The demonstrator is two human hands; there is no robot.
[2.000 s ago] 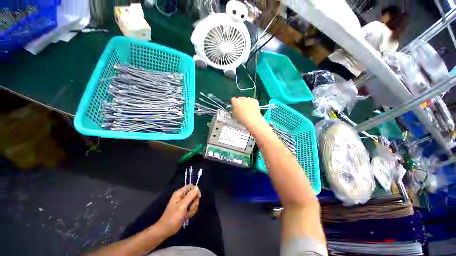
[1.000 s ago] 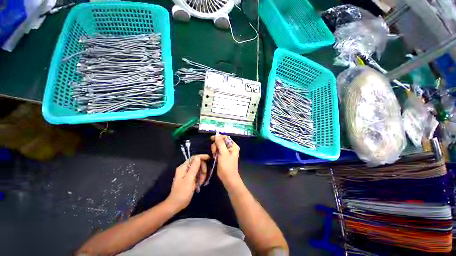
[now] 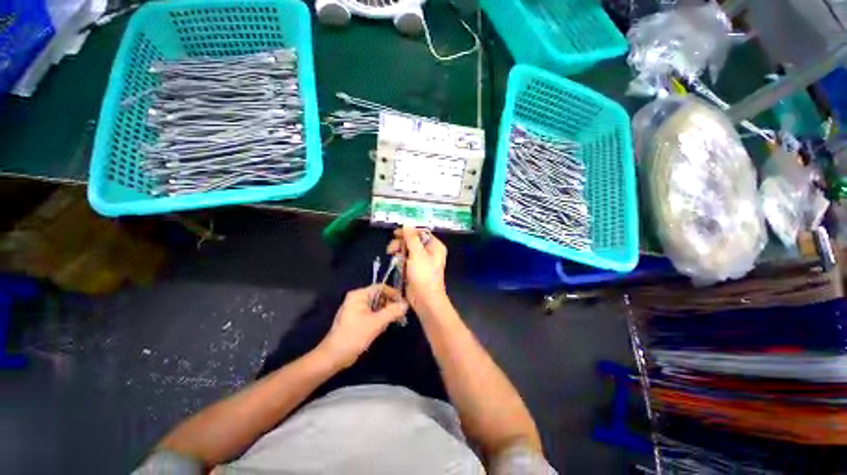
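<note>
My left hand (image 3: 363, 322) is shut on a few short grey cable assemblies (image 3: 376, 271), their pale ends pointing up. My right hand (image 3: 424, 266) is at the green-white front edge of the cream tester (image 3: 425, 176), with its fingers closed on a cable end; whether the end touches the tester is hidden by the fingers. The left turquoise basket (image 3: 314, 121) holds many grey leads. The narrower right turquoise basket (image 3: 634, 186) also holds grey leads. Loose leads (image 3: 358, 121) lie behind the tester's left corner.
A green strap (image 3: 345, 223) is at the bench edge left of the tester. The white fan's base (image 3: 371, 11) is at the top. An empty turquoise basket (image 3: 557, 37) stands behind the right one. A bagged pale coil (image 3: 706, 190) lies right; hanging wires (image 3: 743, 371) are lower right.
My right hand came back from behind the tester to its front edge. My left hand has moved right, close beside it. The view has tilted down.
</note>
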